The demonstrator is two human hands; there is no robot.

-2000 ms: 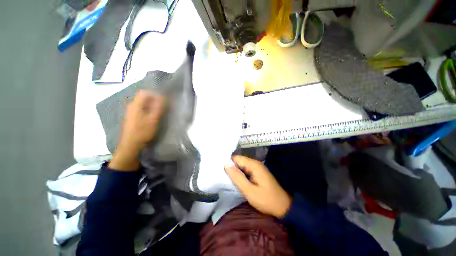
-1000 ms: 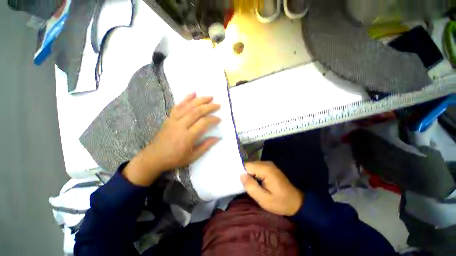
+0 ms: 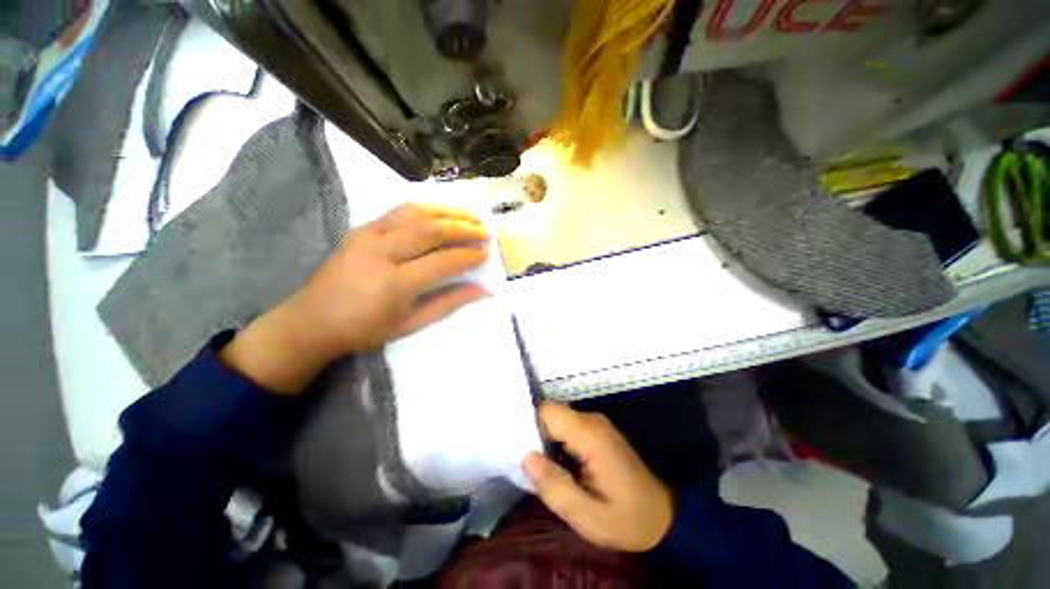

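Note:
A white fabric piece (image 3: 461, 385) lies from the machine bed down over the table's front edge, with a dark edge along its right side. A grey fabric panel (image 3: 230, 242) lies to its left and hangs toward the lap. My left hand (image 3: 380, 276) lies flat on the white piece just below the machine head, fingers together. My right hand (image 3: 599, 472) pinches the white piece's lower right edge between thumb and fingers. The sewing machine head (image 3: 461, 115) is above my left fingertips; the needle point cannot be made out.
Yellow thread (image 3: 605, 81) hangs from the head, with scissors (image 3: 674, 113) partly behind it. A curved grey piece (image 3: 794, 219) lies right of the bed. A black flat object (image 3: 925, 215) and green coil (image 3: 1016, 207) are farther right. Cut pieces (image 3: 121, 127) lie at left. A measuring tape (image 3: 691, 366) edges the table.
My left hand has moved from the grey panel onto the white piece and up toward the machine head. My right hand keeps its pinch. The white piece has been smoothed flat. The view has shifted.

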